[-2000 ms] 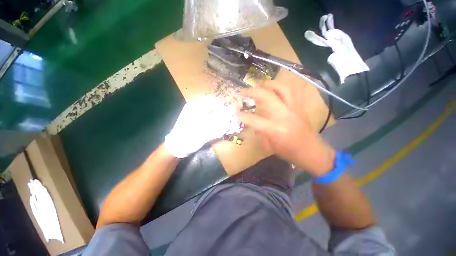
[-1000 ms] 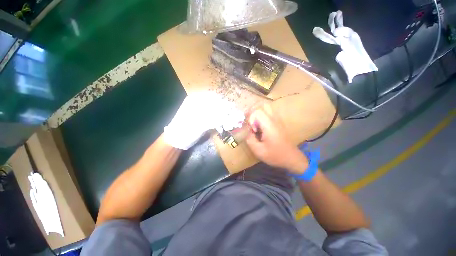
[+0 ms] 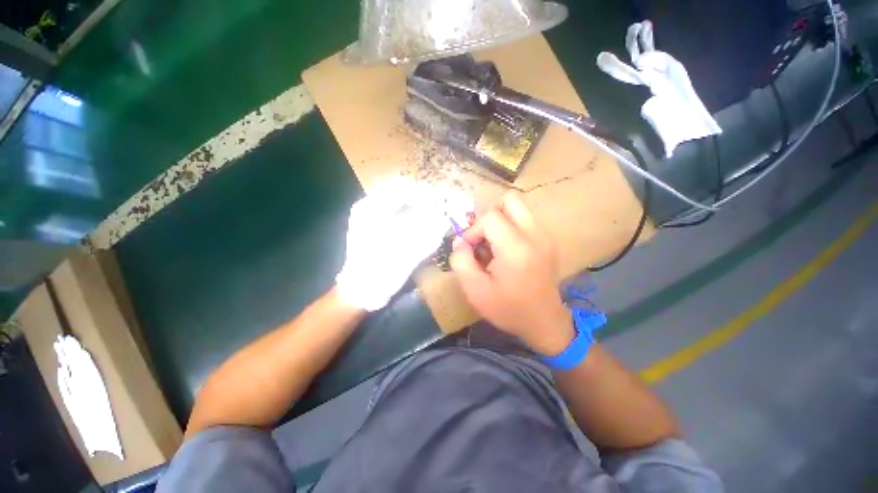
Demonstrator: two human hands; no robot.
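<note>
My left hand [image 3: 390, 246], in a white glove washed out by bright light, holds a small dark wired assembly [image 3: 444, 254]; only part of it shows below the fingers. My right hand [image 3: 510, 270] is bare with a blue wrist strap [image 3: 579, 339]. Its fingertips are pinched on thin blue-purple lead wires [image 3: 456, 227], close beside the gloved fingertips. Both hands are over the tan work board [image 3: 597, 207]. Where the wires join the assembly is hidden.
Soldering iron [image 3: 539, 108] rests in its black stand [image 3: 438, 116] with a gold-brown tray [image 3: 506, 144]. A clear hood [image 3: 452, 29] hangs above. A white glove [image 3: 674, 101] lies right; an open carton [image 3: 144, 404] with another glove [image 3: 89, 400] is left. Cables run right.
My right hand has come in from the right to the gloved fingertips and now pinches the wires. The assembly's yellow part, seen earlier, is now mostly hidden. My left hand has shifted slightly.
</note>
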